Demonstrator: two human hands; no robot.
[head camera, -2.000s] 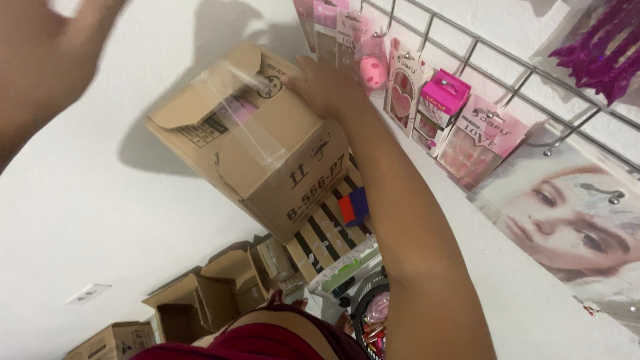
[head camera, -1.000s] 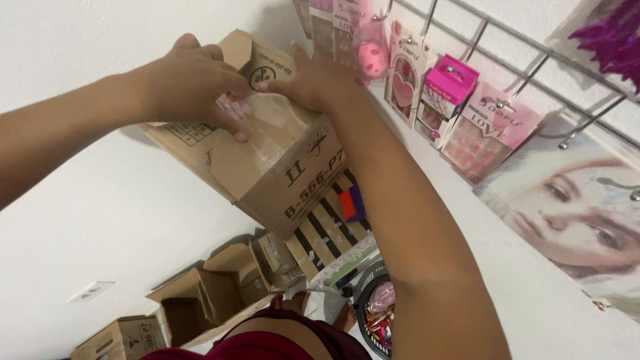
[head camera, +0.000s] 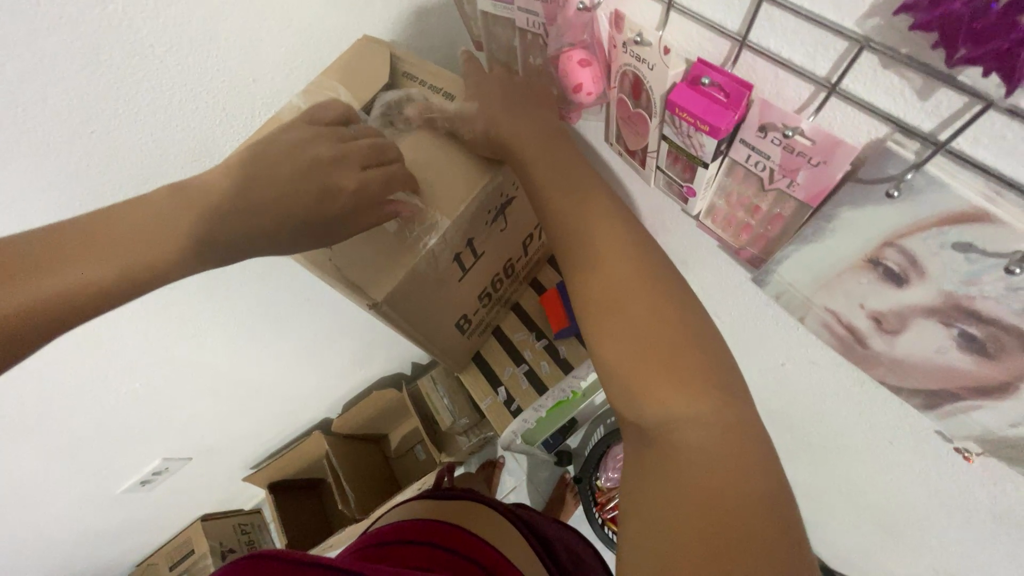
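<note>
A large printed cardboard box (head camera: 432, 264) sits tilted in view on a slatted wooden pallet (head camera: 520, 352). Its top is partly open, with a flap (head camera: 360, 72) raised at the far side. My left hand (head camera: 320, 180) is curled over the top, its fingers closed on clear packing tape (head camera: 420, 224) that hangs loose and crumpled below them. At the box's upper right edge is my right hand (head camera: 504, 104), next to a bunched piece of clear tape or plastic (head camera: 400, 112); its fingertips are partly hidden, and whether it grips anything is unclear.
A metal wire rack (head camera: 848, 72) on the right wall holds false-nail packs (head camera: 780, 184), a pink sponge (head camera: 580, 76) and a face-picture pack (head camera: 904, 296). Several cardboard boxes (head camera: 384, 432) line the left wall. A black basket (head camera: 592, 472) of small packets stands near my feet.
My left hand came down onto the box top and now holds loosened tape. The box top, closed two seconds ago, is partly open with a flap up. My right hand stayed at the box's right side.
</note>
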